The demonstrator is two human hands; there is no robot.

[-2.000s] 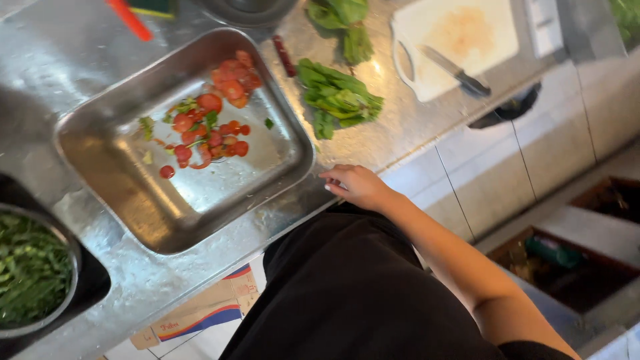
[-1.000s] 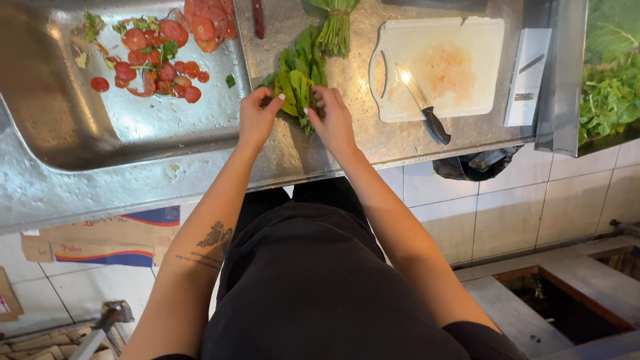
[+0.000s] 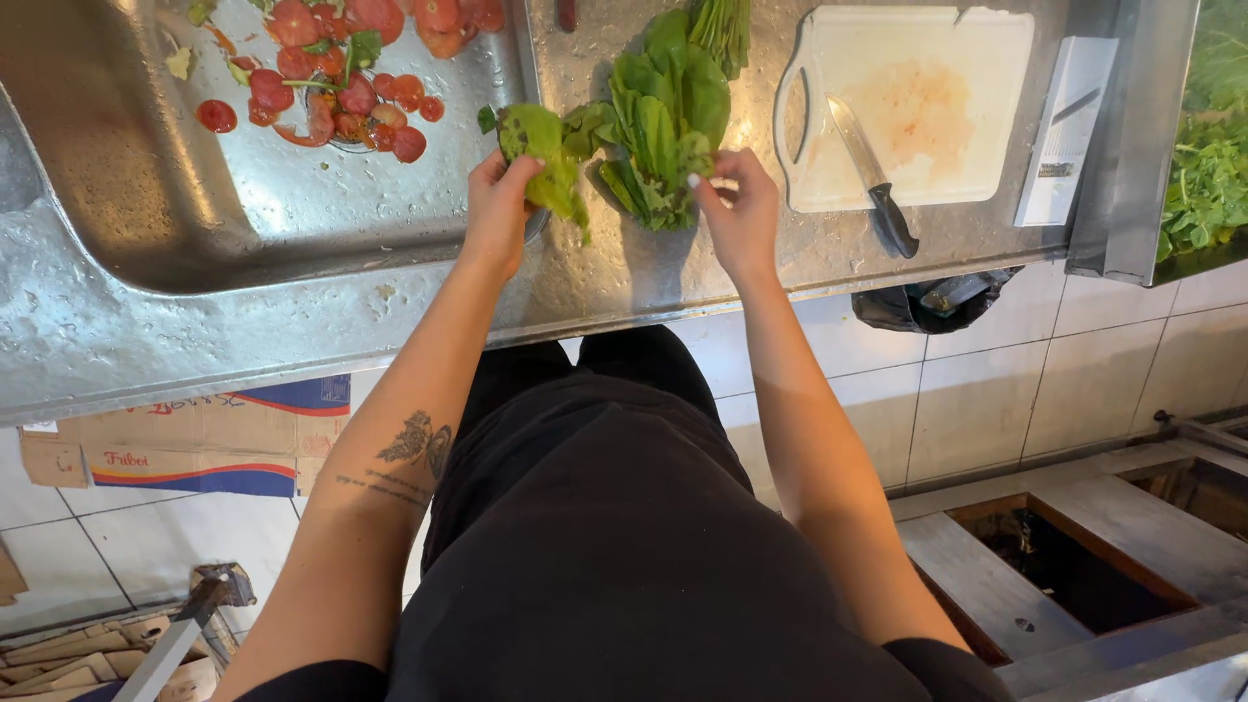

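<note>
My left hand (image 3: pixel 502 210) holds some spotted, yellowish-green leaves (image 3: pixel 551 166) over the right edge of the metal sink. A bunch of leafy greens (image 3: pixel 668 112) lies on the steel counter, and my right hand (image 3: pixel 743 210) pinches a spotted leaf (image 3: pixel 694 156) at its right side. Another bundle of green stems (image 3: pixel 723 34) is just behind it. Tomato pieces and leaf scraps (image 3: pixel 356 93) lie in the sink (image 3: pixel 331 234), around the drain.
Right of the greens, a white cutting board (image 3: pixel 960 146) with reddish stains bears a black-handled knife (image 3: pixel 871 175). A white mandoline slicer (image 3: pixel 1068 132) lies beyond it, beside a metal container of greens (image 3: pixel 1209 180). A black bag (image 3: pixel 936 297) hangs below the counter edge.
Two seconds ago one hand showed near the sink's corner; a second ago both were at the greens. My left hand has since moved left with leaves in it.
</note>
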